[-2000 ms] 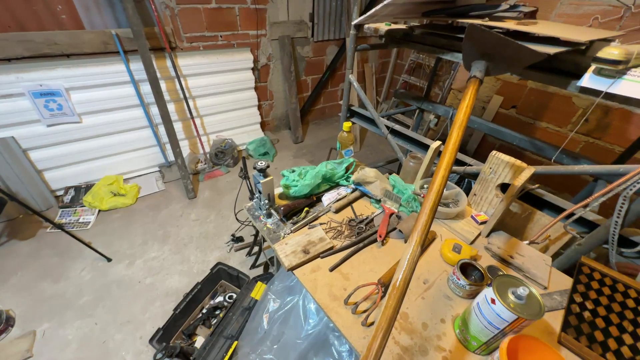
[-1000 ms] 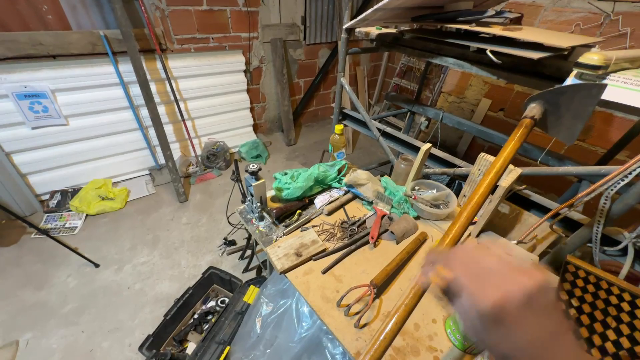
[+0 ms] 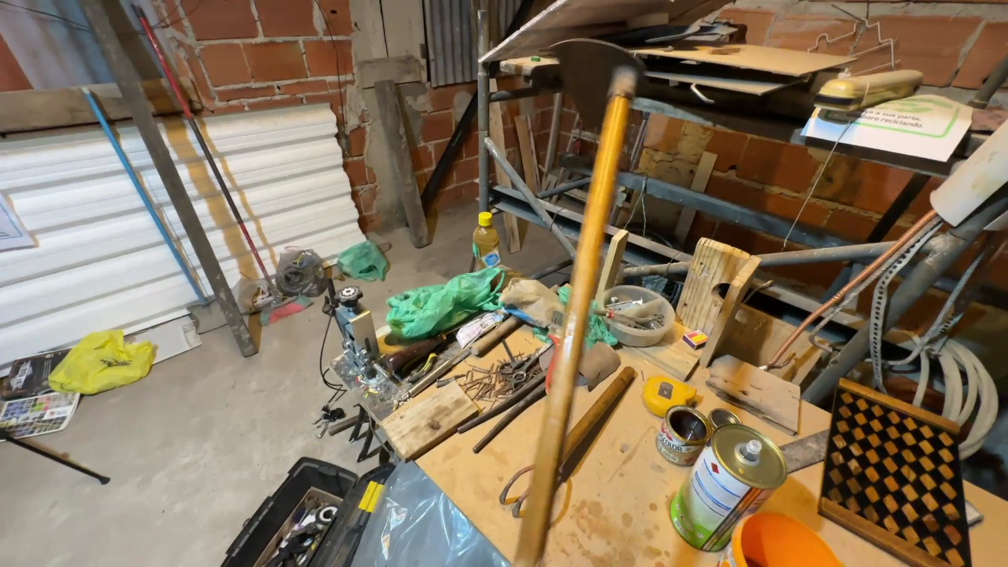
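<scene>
Neither of my hands is in view. A hoe with a dark metal blade and a glossy varnished wooden handle stands at a slant across the middle, its lower end cut off by the bottom edge; what holds it is hidden. Behind the handle, on the wooden workbench, lies a tool with a wooden handle and reddish metal loops. To the right are an open small tin of dark liquid, a yellow tape measure, a large metal can and an orange container.
A checkered wooden board leans at the right. Nails, a green plastic bag and a drill stand crowd the bench's far left. A black toolbox sits below left. Metal shelving rises behind.
The blurred hand seen beside the hoe handle one second ago has left the view. The hoe has turned: its blade pointed right then and now points left.
</scene>
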